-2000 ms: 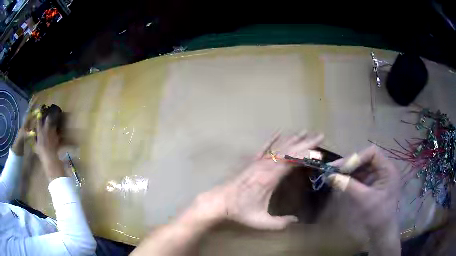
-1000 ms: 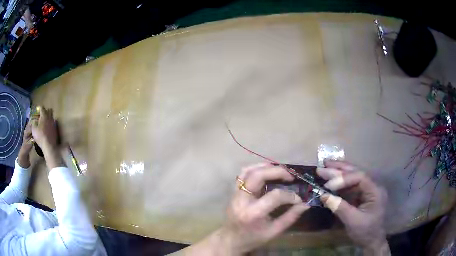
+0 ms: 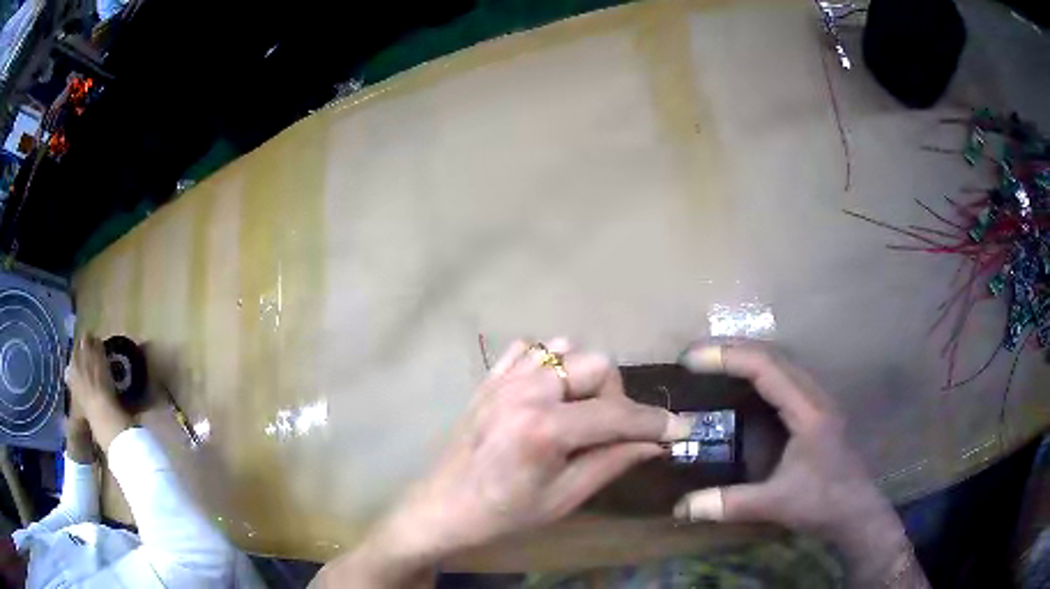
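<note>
A black housing (image 3: 659, 383) lies in front of me with its recess facing up. A small silvery circuit board (image 3: 712, 437) sits at the recess. My left hand (image 3: 535, 437), with a gold ring, has its index finger and thumb together at the board's left edge; they hide part of it. My right hand (image 3: 794, 449) spans the housing's right end, fingertips at its far and near sides, with pale covers on the fingertips. A thin red lead (image 3: 484, 349) shows its end beyond my left hand; the rest is hidden.
A pile of wired boards (image 3: 1013, 247) with red wires lies at right. A black housing (image 3: 913, 48) and a loose board (image 3: 837, 40) with a red lead lie at upper right. At left, a co-worker's hands hold a dark round unit (image 3: 123, 371) beside a fan (image 3: 25, 351).
The board has gone from between my fingertips above the housing down to its recess. My right hand has opened around the housing. The view has shifted; the co-worker's unit now shows a pale ring.
</note>
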